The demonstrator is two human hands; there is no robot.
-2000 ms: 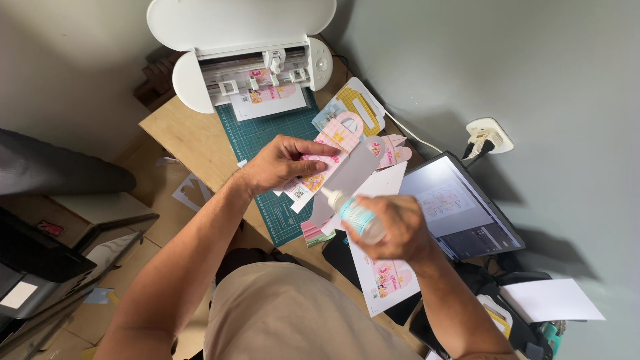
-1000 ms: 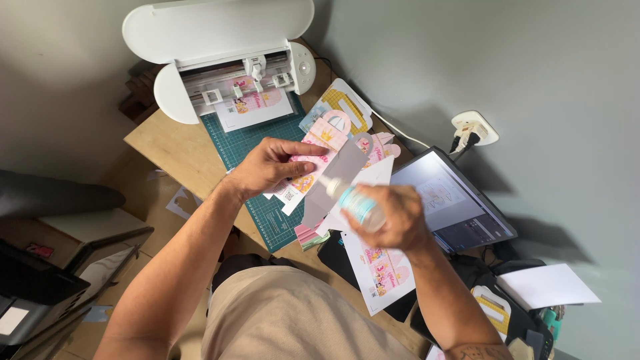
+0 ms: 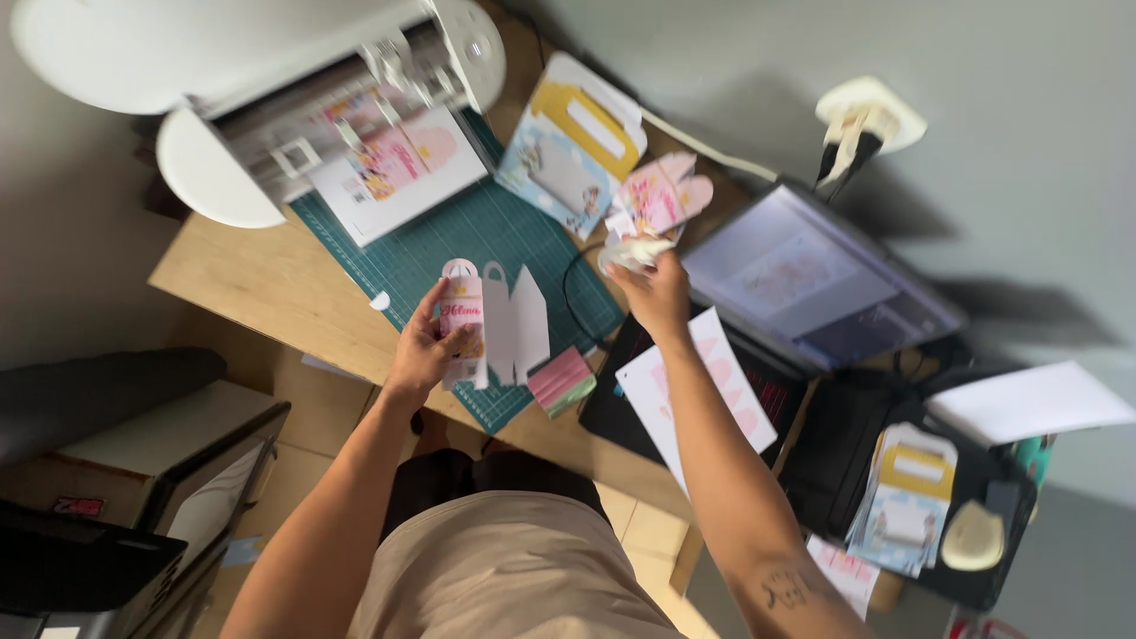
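Observation:
My left hand [image 3: 433, 342] holds a pink printed paper box cutout [image 3: 462, 324] by its left edge, over the green cutting mat [image 3: 524, 240]. Its white unprinted panels [image 3: 515, 328] fan out to the right. Beyond the laptop's near left corner, my right hand [image 3: 652, 288] grips a whitish, blurred bottle [image 3: 635, 255], its pale tip pointing right. Just behind the bottle lie pink printed cutouts [image 3: 664, 193]. Between the hands, a pink and green block [image 3: 561, 382] rests at the mat's lower edge.
A white cutting machine [image 3: 337, 106] with a printed sheet [image 3: 399, 173] stands at the back left. A blue and yellow box cutout [image 3: 572, 146] lies on the mat's far edge. The laptop [image 3: 825, 275] is on the right, a printed sheet [image 3: 701, 390] across its keyboard. A wall socket [image 3: 870, 111] holds plugs.
My right hand has moved away from the cutout with the bottle, toward the pink cutouts beside the laptop. The cutout in my left hand is now more upright in view. The view has shifted and turned.

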